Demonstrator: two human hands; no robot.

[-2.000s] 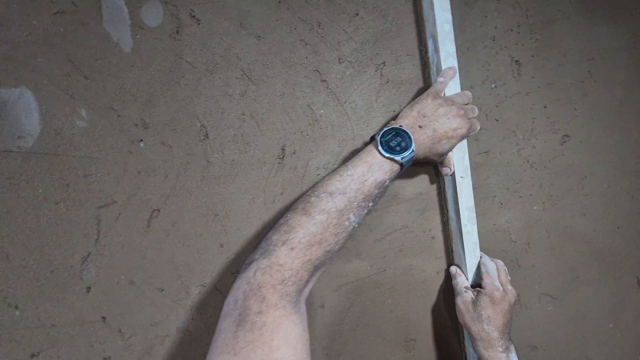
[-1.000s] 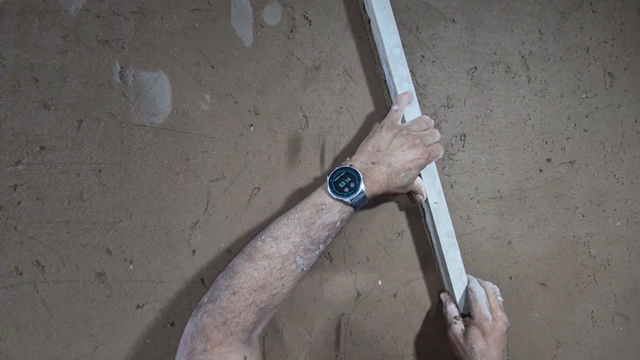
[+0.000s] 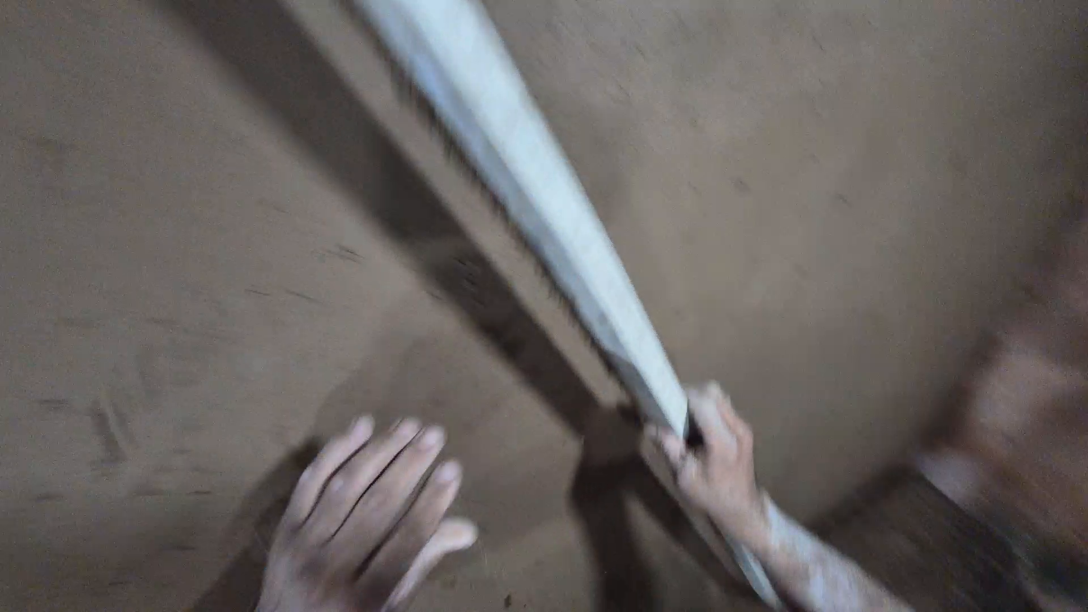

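Observation:
A long pale straightedge bar [image 3: 552,204], probably metal, runs slantwise from the top middle down to the lower right. Plaster-like material clings along its left edge. My right hand [image 3: 718,463] grips the bar near its lower part. At the lower left, my left hand [image 3: 370,518] is off the bar, back of the hand towards me, fingers somewhat apart and holding nothing. Behind both hands is a brown plastered wall [image 3: 212,297], on which the bar casts a broad shadow. The picture is blurred.
At the right edge, the wall surface meets a blurred reddish-brown area [image 3: 1028,382], with a dark area [image 3: 918,535] below it. What these are cannot be told.
My left hand has let go of the bar and moved down and left. The bar now stands off the wall and leans more, still in my right hand. The view has shifted strongly.

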